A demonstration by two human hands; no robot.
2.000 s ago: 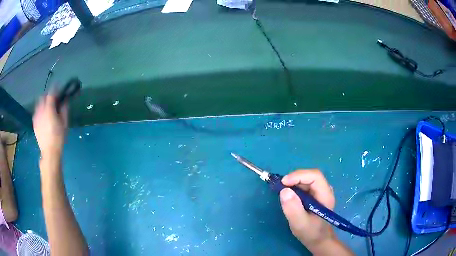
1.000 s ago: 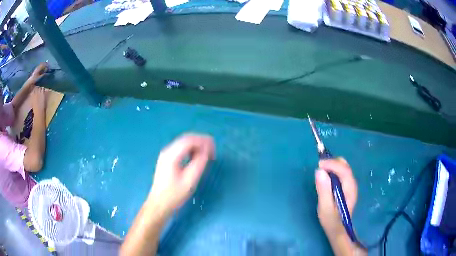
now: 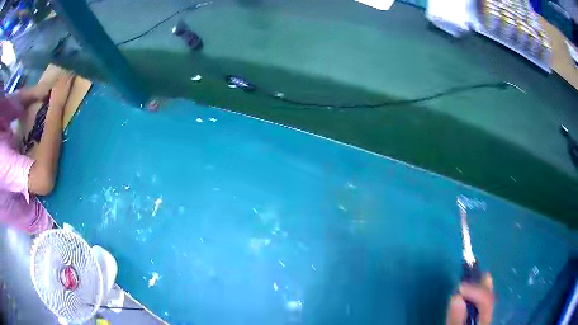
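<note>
My right hand [image 3: 472, 301] is at the lower right, cut off by the bottom edge, shut on the soldering iron [image 3: 468, 244]. The iron's silver tip points up, away from me, over the blue-green bench. My left hand is out of the picture. A black USB cable [image 3: 355, 106] lies on the raised green strip, with its inline controller [image 3: 240, 83] at its left end and pale wire ends at its right. A dark coiled cable bundle [image 3: 188, 37] lies at the upper left of the strip.
A white fan [image 3: 68, 274] stands at the lower left. Another person in a pink sleeve [image 3: 16, 171] works at the left. A green post [image 3: 104, 51] rises at the bench's far edge. A blue tray [image 3: 567, 298] is partly cut off at the lower right. Part trays [image 3: 514, 32] sit beyond the strip.
My left hand has left the picture. The view has turned left, and the right hand with the iron now appears lower and farther right. The fan and the other person remain in view.
</note>
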